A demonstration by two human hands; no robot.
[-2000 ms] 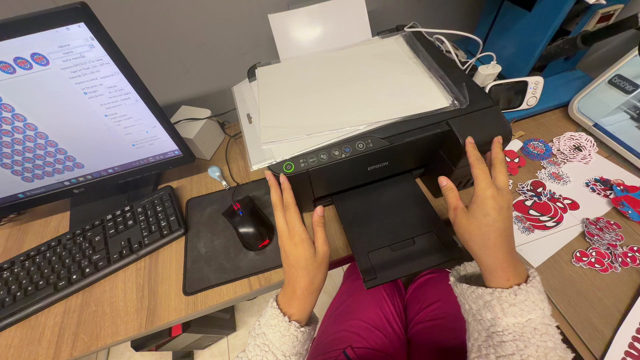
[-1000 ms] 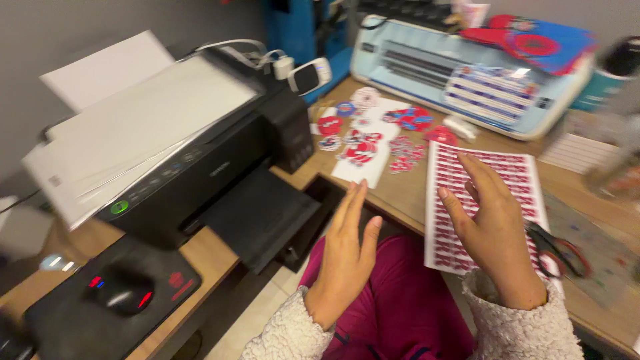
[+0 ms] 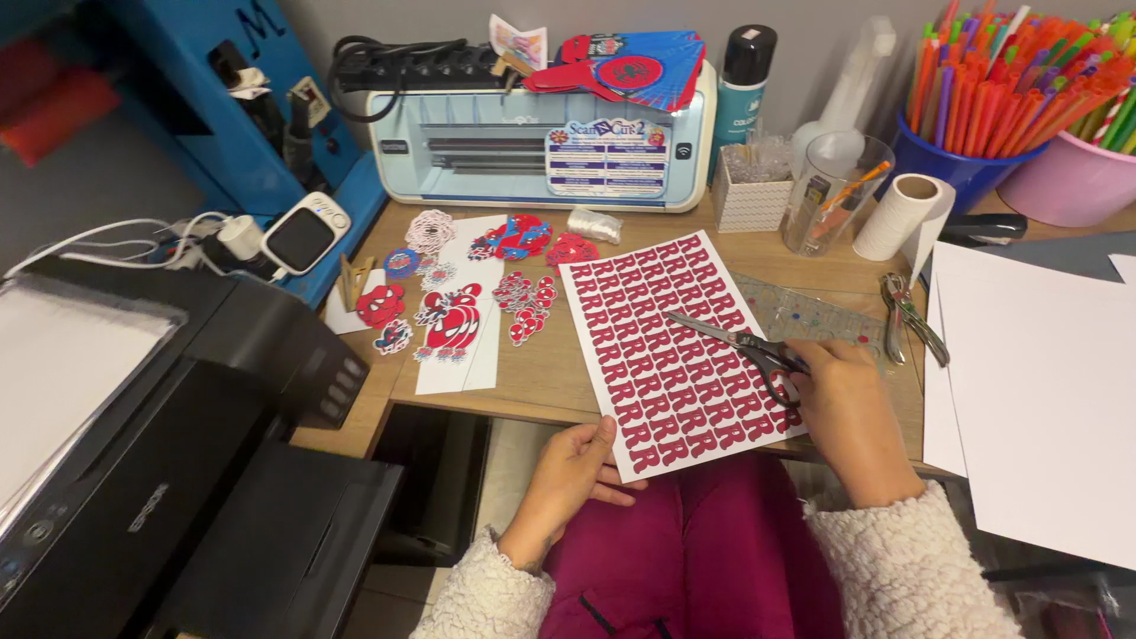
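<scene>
A white sheet printed with rows of dark red letters lies on the wooden desk, its near corner over the edge. My left hand pinches that near left corner, thumb on top and fingers beneath. Black-handled scissors lie across the sheet, blades pointing to the upper left. My right hand has its fingers closed on their handles at the sheet's right side. Red and blue paper cutouts rest left of the sheet, some on white paper.
A black printer stands at left, its tray extended. Behind is a light blue cutting machine. A clear ruler, pliers-like hand tool, paper roll, glass, blank sheets and a blue straw bucket are at right.
The view has swung right, away from the printer. Both hands were empty before; now the left one grips the printed sheet's corner and the right one holds the scissors.
</scene>
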